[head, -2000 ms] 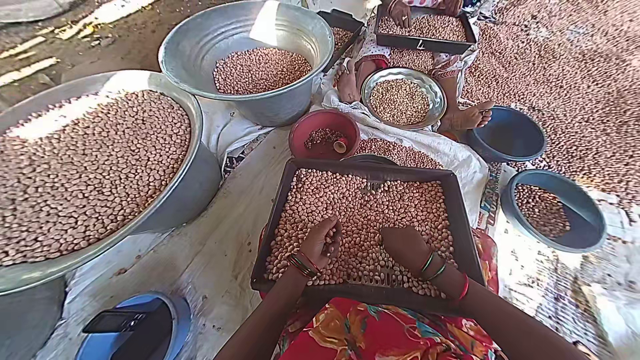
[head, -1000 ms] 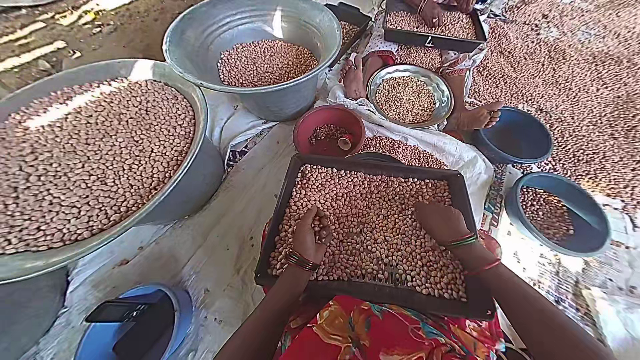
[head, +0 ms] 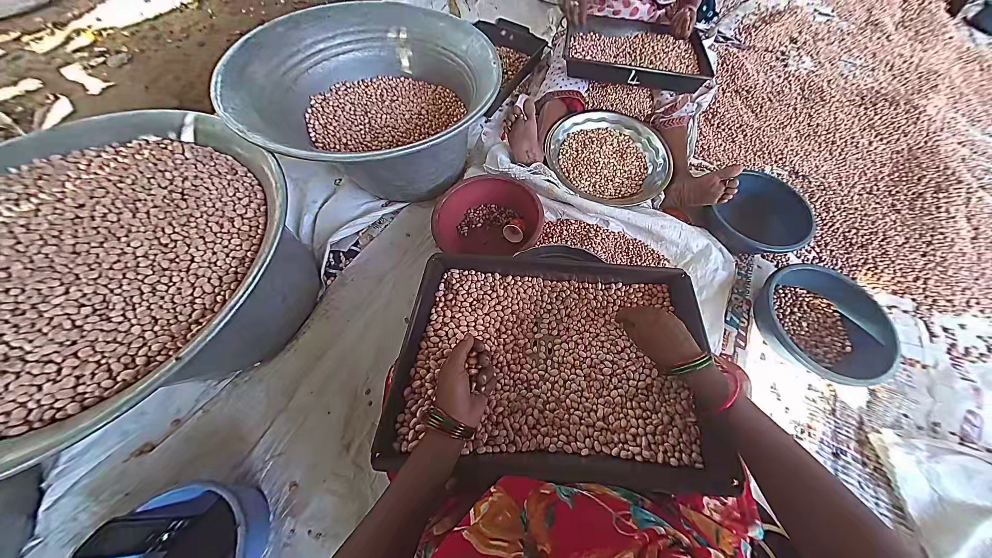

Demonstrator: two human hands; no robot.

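A dark rectangular tray (head: pixel 558 469) full of pinkish-brown nuts or seeds (head: pixel 573 387) rests on my lap over a red floral cloth (head: pixel 542 519). At the tray's left side, my left hand (head: pixel 465 384) is palm up with curled fingers around several of the nuts. My right hand (head: pixel 659 337) lies on the nuts near the tray's right side, its back to the camera; its fingertips are hidden, so what it holds cannot be told. Some of the tray's floor shows between the nuts in the middle.
Large metal tubs (head: pixel 275 225) with nuts stand at the left. Beyond my tray are a red bowl (head: pixel 488 190) and a steel bowl (head: pixel 666 167). Blue basins (head: pixel 891 349) are at the right. Opposite, a person's feet (head: pixel 701 190) flank the steel bowl, below another tray (head: pixel 639 76).
My right hand has moved from the tray's middle toward its far right part. My left hand stays at the left side, its fingers curled around nuts.
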